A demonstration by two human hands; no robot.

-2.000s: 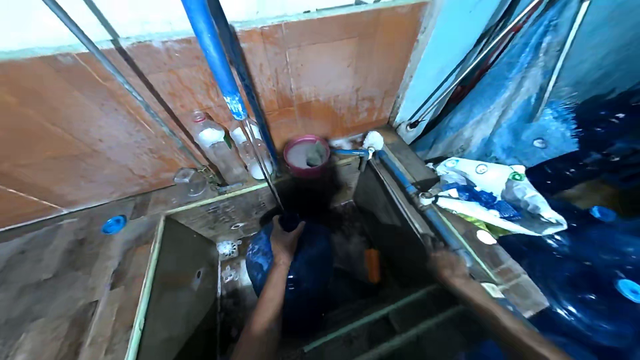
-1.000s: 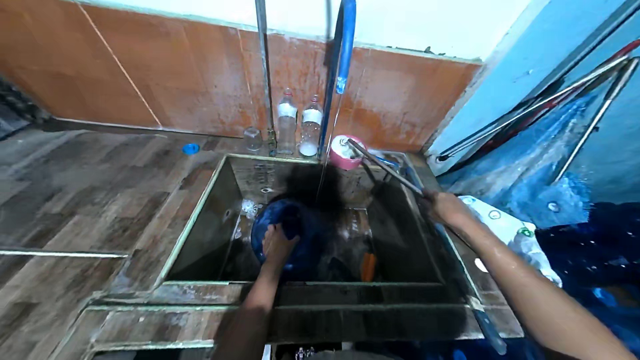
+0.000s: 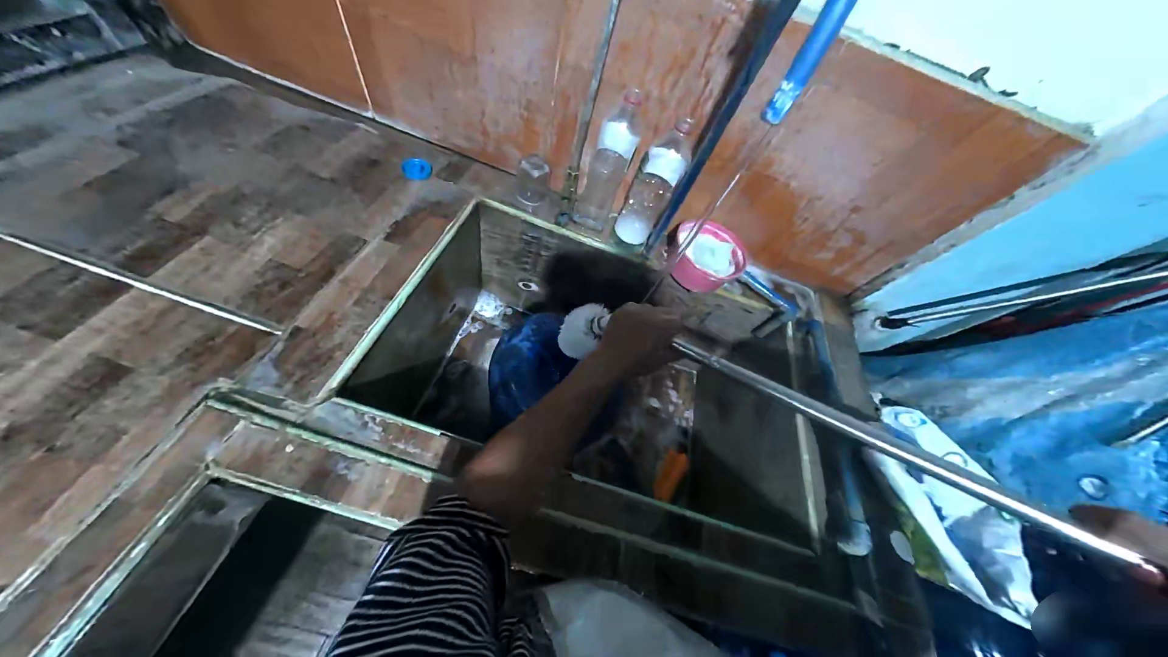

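Note:
My left hand [image 3: 639,339] is closed around the front end of a long-handled bottle brush, just behind its round white bristle head [image 3: 582,330]. My right hand [image 3: 1118,538], cut by the right edge, is at the far end of the metal handle [image 3: 876,433]; its fingers are blurred. Below the brush head a large blue water jug [image 3: 525,365] stands in a tiled basin [image 3: 401,319], partly covered by my left forearm. Water runs in a thin stream from a blue pipe [image 3: 803,59] past my left hand. An orange object [image 3: 671,474] lies on the basin floor.
Behind the basin stand two clear plastic bottles [image 3: 607,164] [image 3: 654,187], a small clear jar [image 3: 532,180] and a pink tub [image 3: 710,257] of white stuff. A blue cap [image 3: 417,169] lies on the tiled ledge. White-and-green plastic bag [image 3: 967,520] and blue sheeting [image 3: 1031,383] are at right.
My left hand has left the jug and now grips the brush near its head. The brush head has come from the pink tub to above the jug, while my right hand has moved outward right.

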